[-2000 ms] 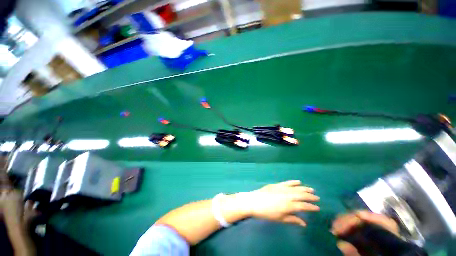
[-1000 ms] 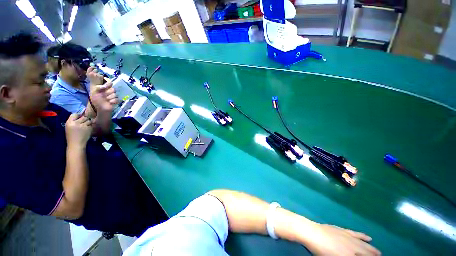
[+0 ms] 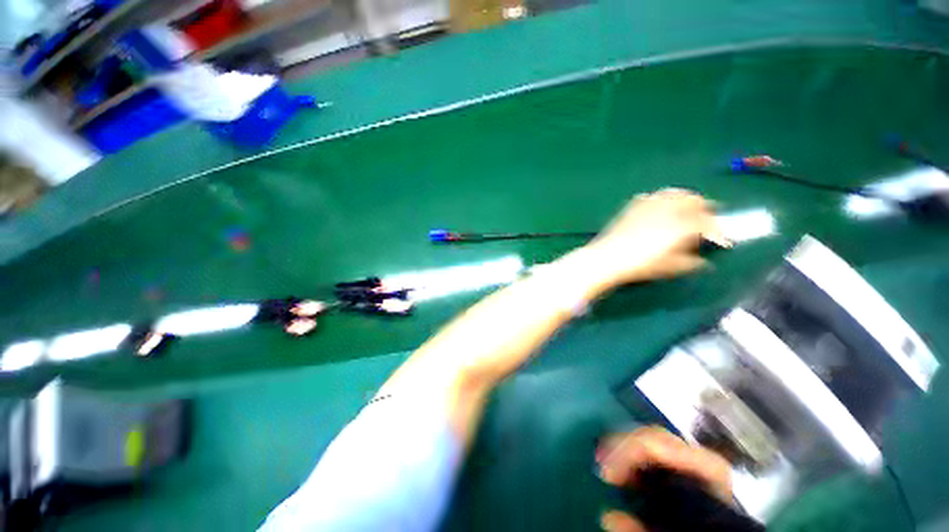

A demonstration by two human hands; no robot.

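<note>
A cable assembly (image 3: 520, 236) lies on the dark green belt, its blue plug to the left. My left hand (image 3: 666, 234) is over its right end, fingers curled down around the housings. Blur and the hand hide whether the fingers are closed on them. My left forearm crosses above the bench. My right hand (image 3: 666, 457) is at the bottom, wrapped around the black electric screwdriver (image 3: 687, 504), which is cut off by the lower edge. The driver's bit cannot be made out.
White-grey screw feeders (image 3: 749, 416) stand right of my hands. More cable assemblies (image 3: 380, 296) lie left along the belt, and another (image 3: 796, 179) lies upper right. A grey box with a yellow mark (image 3: 94, 442) stands at left. A blue bin (image 3: 255, 116) is on the far side.
The view has swung right and down; the people at left are gone and the feeders and my right hand show. My left hand has reached from over the bench onto a cable assembly.
</note>
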